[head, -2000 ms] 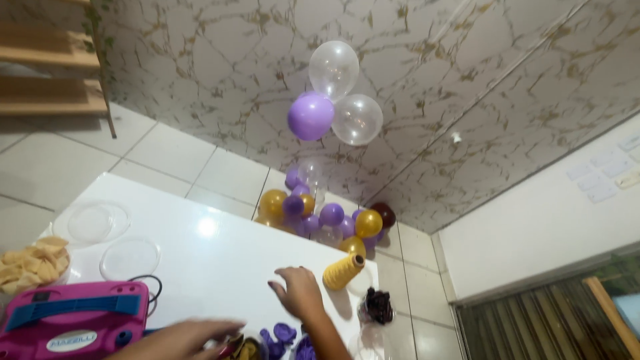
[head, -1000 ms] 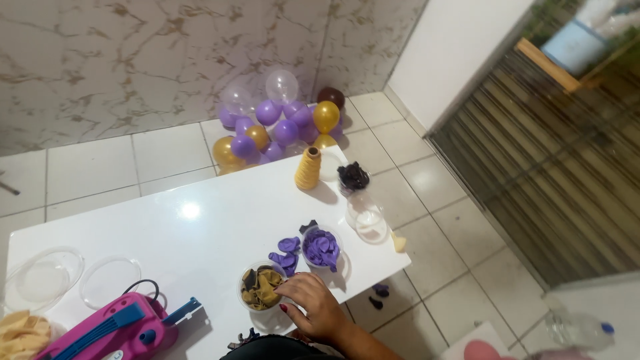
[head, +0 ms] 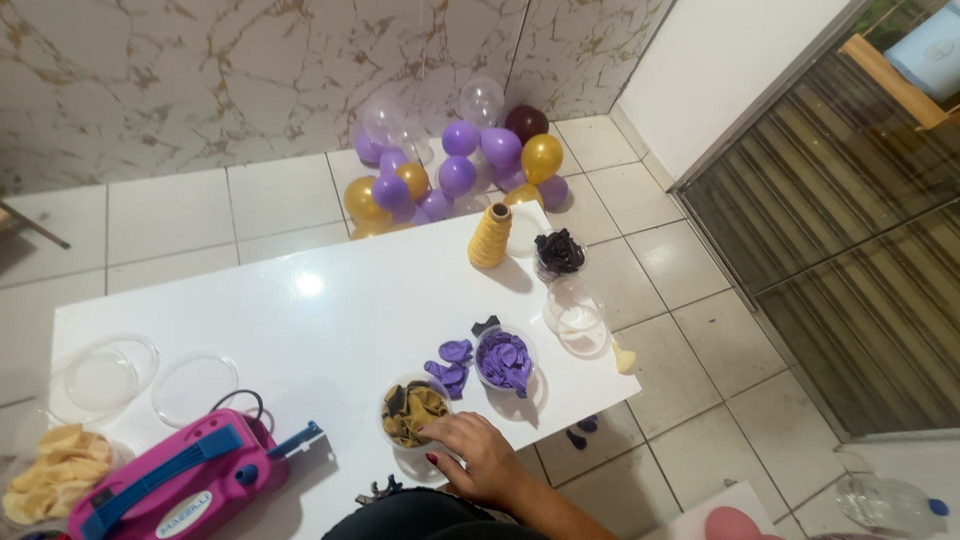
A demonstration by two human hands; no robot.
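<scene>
My right hand (head: 476,457) rests at the near rim of a clear tub of gold uninflated balloons (head: 414,414), its fingertips by the balloons; whether it pinches one cannot be told. My left hand is out of view. Right of that tub, a clear tub holds purple uninflated balloons (head: 504,360), and a few loose purple ones (head: 450,369) lie between the two. A cone of yellow string (head: 490,236) stands upright near the far edge, beside a tub of dark balloons (head: 559,253). On the left sits a pink and blue electric balloon inflator (head: 184,472).
The white table (head: 285,337) also bears clear lids (head: 196,390), an empty clear tub (head: 576,307) and a tub of cream balloons (head: 60,472). Inflated purple, gold, clear and dark balloons (head: 457,176) lie on the tiled floor beyond. A plastic bottle (head: 889,506) is at the lower right.
The left hand, in view two seconds ago, is out of view. My right hand has come from beside the string cone to the gold balloon tub. Clear and purple balloons seen high against the wall are down by the floor.
</scene>
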